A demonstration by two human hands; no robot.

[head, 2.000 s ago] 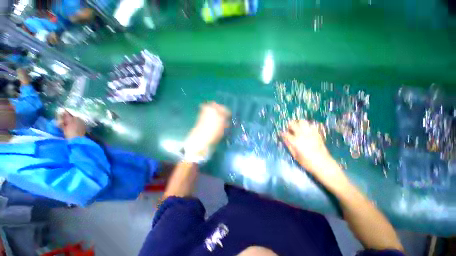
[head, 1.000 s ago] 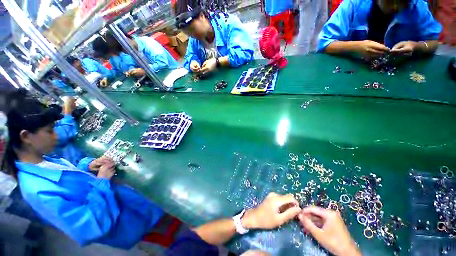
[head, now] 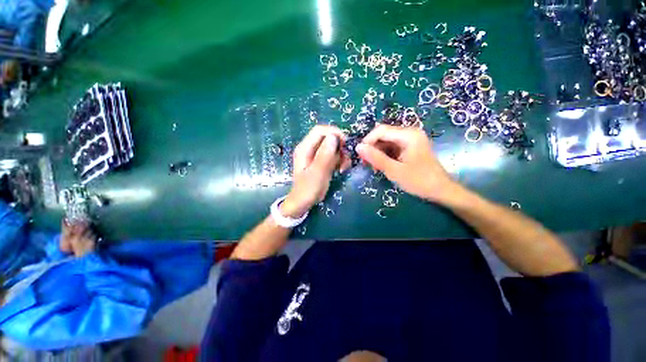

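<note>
My left hand (head: 316,164) and my right hand (head: 405,161) are close together over the green bench (head: 205,63), fingertips nearly meeting. A small dark glinting part (head: 352,145) shows between the fingertips; which hand bears it is hard to tell, but both pinch at it. Thin open rings (head: 368,60) lie scattered beyond the hands, and a few lie nearer me. Closed rings (head: 474,107), copper, silver and bluish, lie with dark parts to the right. A clear blister tray (head: 265,134) lies left of my hands.
A large-compartment clear tray (head: 602,134) with mixed rings and dark parts is at the far right. Stacked pocket trays (head: 106,131) lean at the left. A small dark part (head: 180,168) lies between. A person in a blue smock (head: 78,297) works at lower left.
The view has tilted down, so the people across the bench are out of the picture. My hands, apart two seconds ago, came together and remain so, with a dark part now showing between them.
</note>
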